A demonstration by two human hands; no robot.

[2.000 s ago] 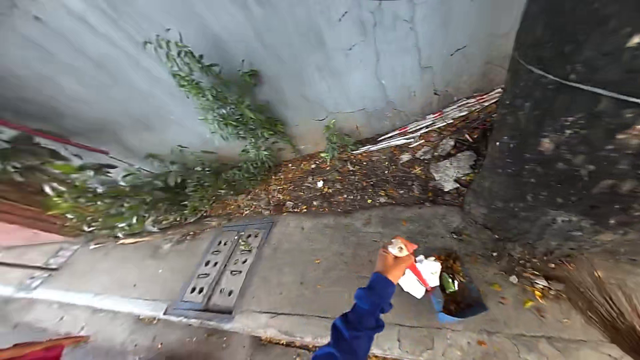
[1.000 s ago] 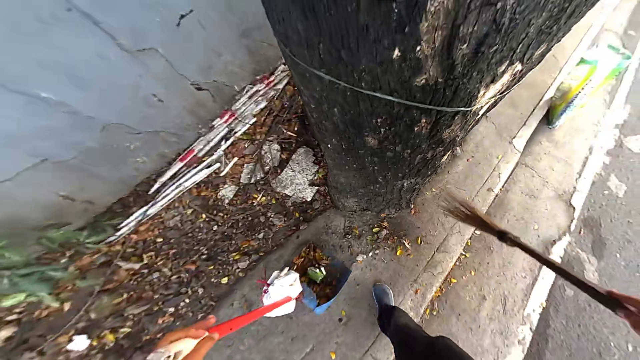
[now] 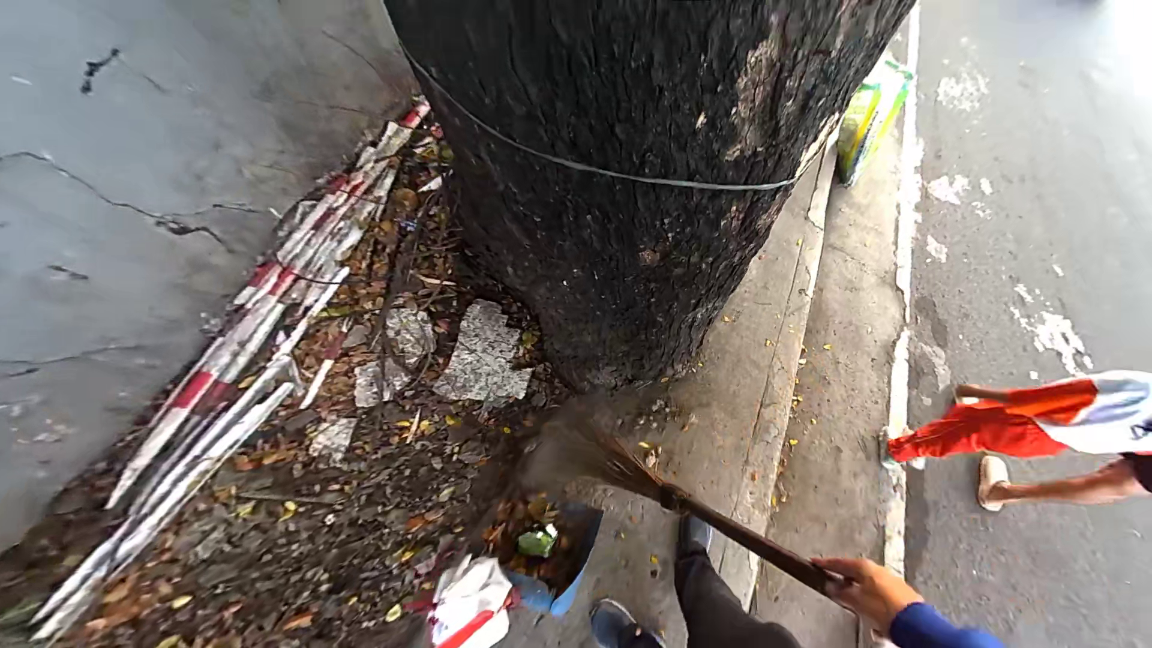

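My right hand (image 3: 868, 589), at the lower right, is closed round the handle of a stick broom (image 3: 751, 540). The broom's blurred bristles touch the ground at the foot of the tree, just above a blue dustpan (image 3: 562, 585). Dry leaves and a crumpled green wrapper (image 3: 538, 541) lie in the dustpan. A white plastic bag (image 3: 470, 598) sits against the dustpan's left side, with part of a red handle (image 3: 470, 628) over it. My left hand is out of view below.
A thick tree trunk (image 3: 621, 198) rises ahead. Red and white poles (image 3: 225, 360) lie along the cracked wall (image 3: 117, 225), near broken slabs (image 3: 484, 355). A green and yellow sack (image 3: 871, 121) stands on the curb. At right, a person in red and white (image 3: 1017, 423) is on the road.
The broom has moved left to the tree's foot, beside the dustpan. My left hand has dropped out of view. The person at right has come into view. The view has swung right since the oldest frame.
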